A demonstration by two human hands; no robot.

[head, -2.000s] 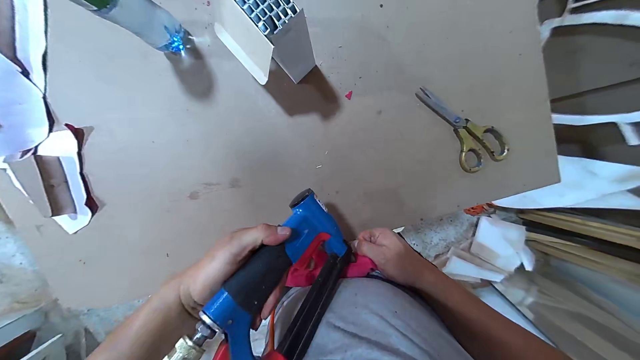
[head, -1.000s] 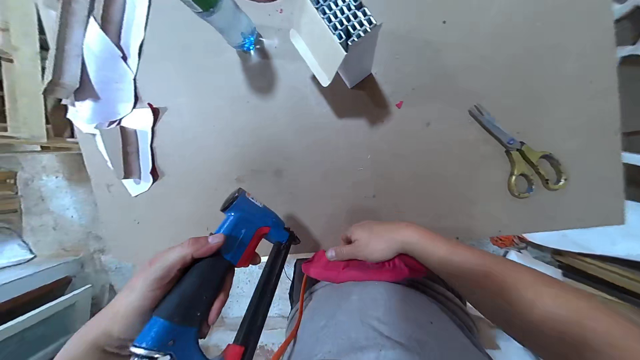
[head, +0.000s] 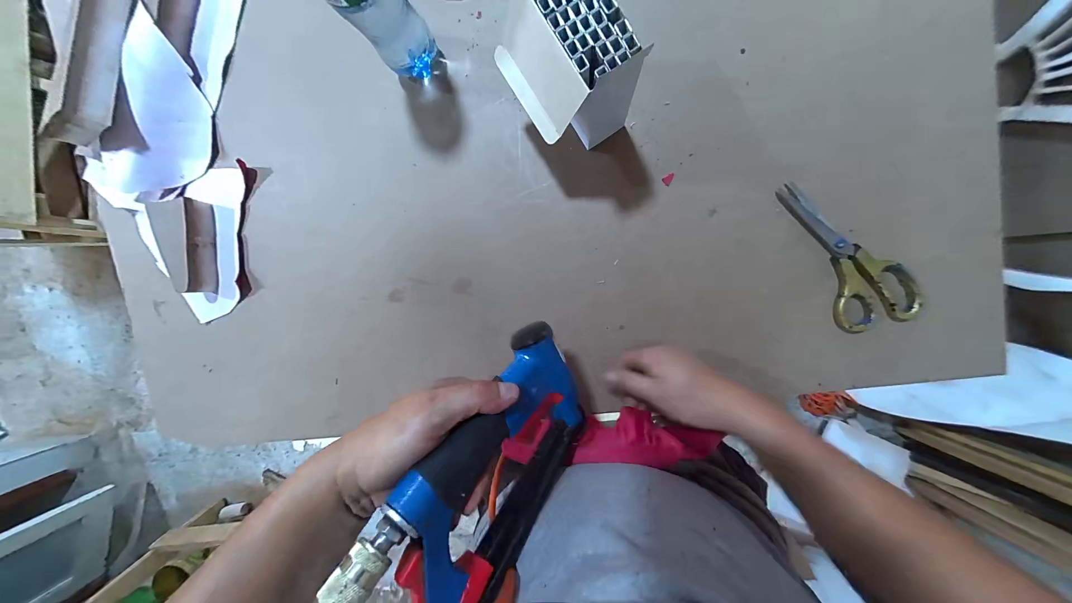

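My left hand is wrapped around the black grip of a blue pneumatic staple gun, its nose against a piece of red fabric at the table's near edge by my body. An air hose coupling is fixed to the handle's end. Just above the fabric, my right hand has curled fingers; whether they pinch anything is hidden. A pale strip shows along the fabric's upper edge. Scissors with yellow handles lie to the right on the table.
On the brown table stand an open box of staples and a clear plastic bottle. Fabric and board scraps lie at the left edge. Wooden strips are at the lower right, a wooden crate at the lower left.
The staple gun has moved right, from beside the red fabric to its left end. My right hand has lifted from lying on the fabric to just above it.
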